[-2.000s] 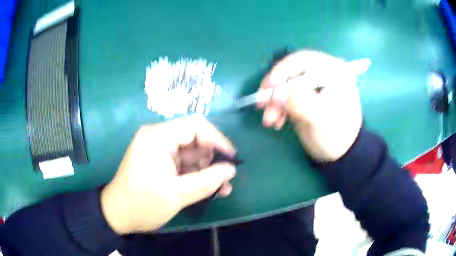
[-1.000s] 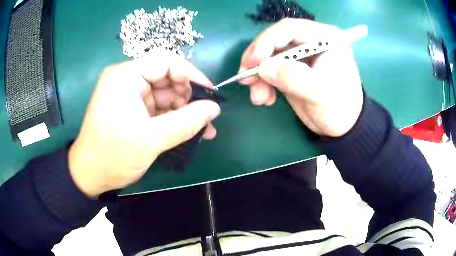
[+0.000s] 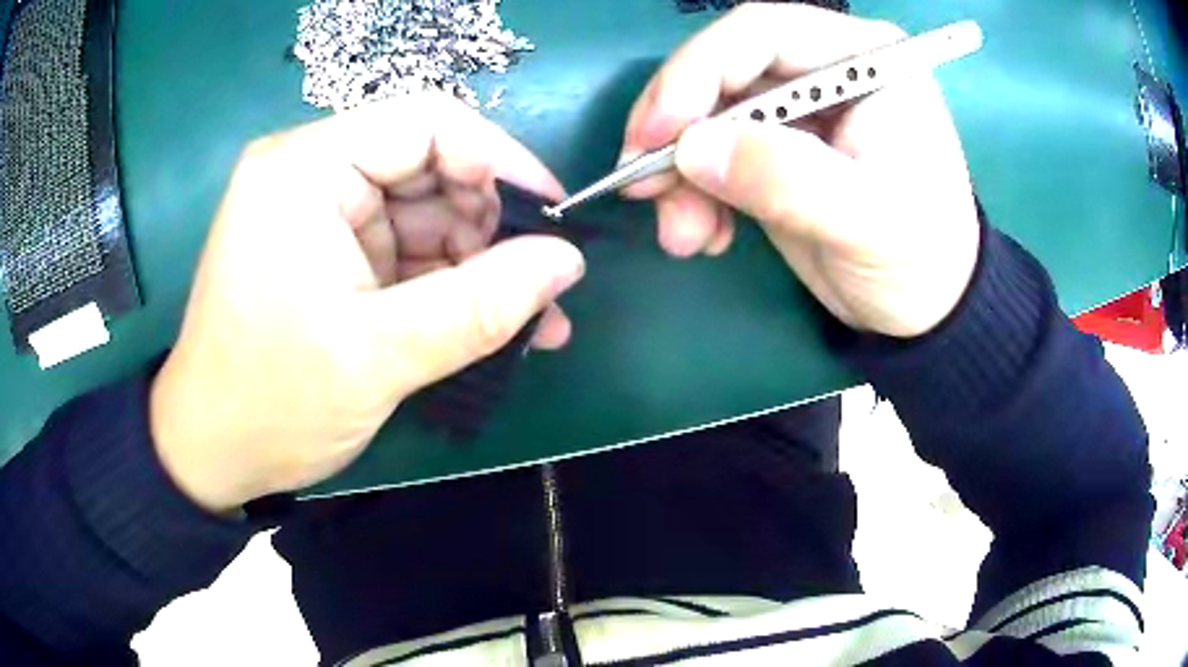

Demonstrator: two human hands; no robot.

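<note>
My left hand (image 3: 352, 287) holds a black ribbed band section (image 3: 465, 395) above the green mat. Its lower part hangs below the palm and its upper end shows between thumb and index finger. My right hand (image 3: 814, 170) holds silver tweezers (image 3: 814, 94) with a row of round holes along the arm. The tweezer tips are at the band's upper end, with a tiny silver bit (image 3: 554, 211) at the points. Whether the bit is seated in the band cannot be told.
A pile of small silver parts (image 3: 397, 50) lies beyond my left hand. Small black parts (image 3: 704, 4) show at the top edge. A black-edged mesh-like sheet (image 3: 59, 156) lies at the left. A dark shiny strip (image 3: 1157, 130) is at the right. The mat's front edge (image 3: 678, 430) curves before my body.
My right hand has come in from the far side, and the tweezer tips now touch the band's upper end. The mat and piles have shifted up in the view.
</note>
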